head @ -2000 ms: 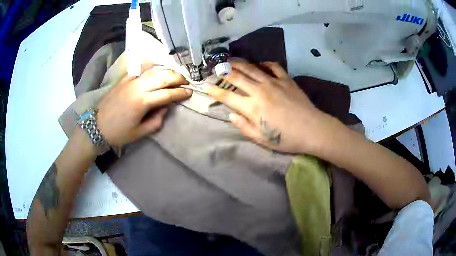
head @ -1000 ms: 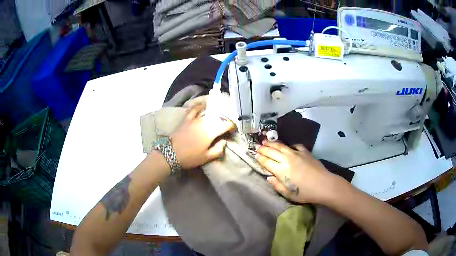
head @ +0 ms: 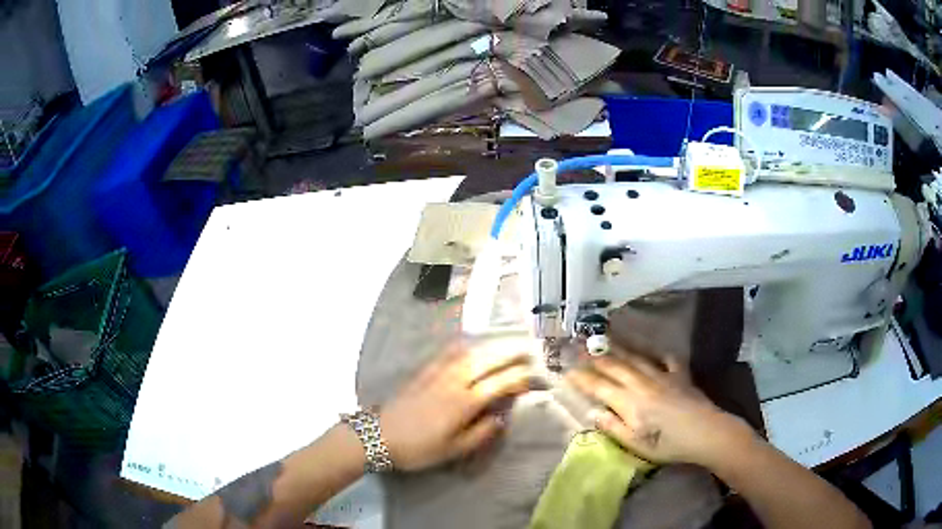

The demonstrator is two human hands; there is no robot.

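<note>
The taupe-grey garment panel lies under the machine head and hangs over the table's front edge. Its dark brown cloth shows right of the needle. My left hand lies flat on the panel left of the presser foot, slightly blurred. My right hand presses on the cloth just right of the foot, fingers spread. The olive-yellow cloth hangs below my right hand. A beige piece sticks out behind the white nozzle. The fingertips near the needle are washed out by light.
The white JUKI machine head stands over the cloth, with its control panel on top. A blue air tube curves to the left of the needle. Folded taupe bundles lie behind. Blue bins and a green basket stand left.
The view has tilted up, showing more behind the machine. The panel has shifted and now spreads flatter around the needle. Both hands remain on it, beside the foot.
</note>
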